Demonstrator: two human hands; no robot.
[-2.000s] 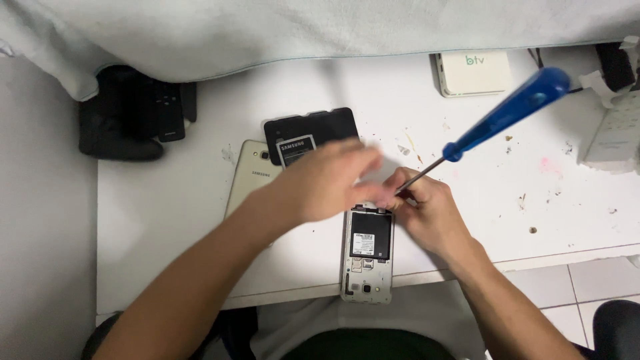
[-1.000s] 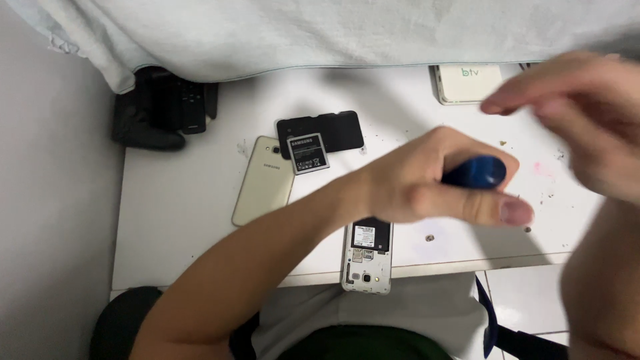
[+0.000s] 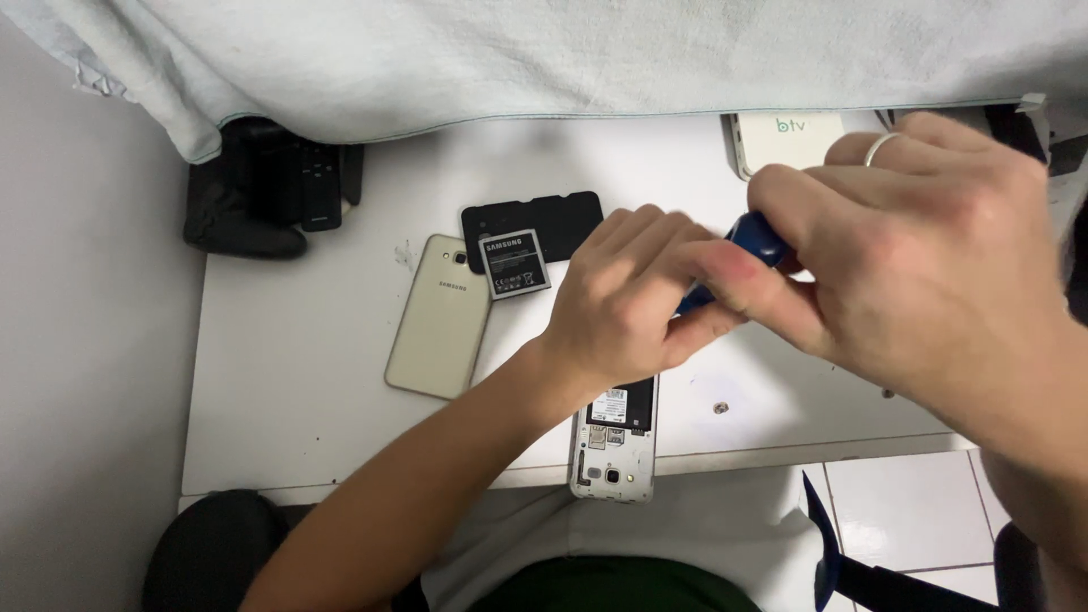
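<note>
My left hand [image 3: 629, 297] is closed around the blue screwdriver handle [image 3: 756, 240] above the table. My right hand [image 3: 901, 229], with a ring on one finger, has its thumb and fingers at the handle's upper end. The screwdriver's shaft and tip are hidden. Below my left hand lies an opened smartphone [image 3: 614, 463], its battery bay and camera showing and its upper part covered by the hand. To the left, a Samsung phone battery [image 3: 515, 264] rests partly on a black phone cover [image 3: 561, 223], beside a gold Samsung back cover [image 3: 440, 319].
A game controller [image 3: 246, 225] and a black remote control [image 3: 321, 189] lie at the back left. A white box [image 3: 786, 144] stands at the back right, under the edge of a hanging cloth [image 3: 510, 59]. The opened phone overhangs the table's front edge [image 3: 765, 459].
My right hand has come in from the right to the screwdriver handle, which my left hand held one second ago. Two seconds ago the screwdriver was at the opened phone's upper end.
</note>
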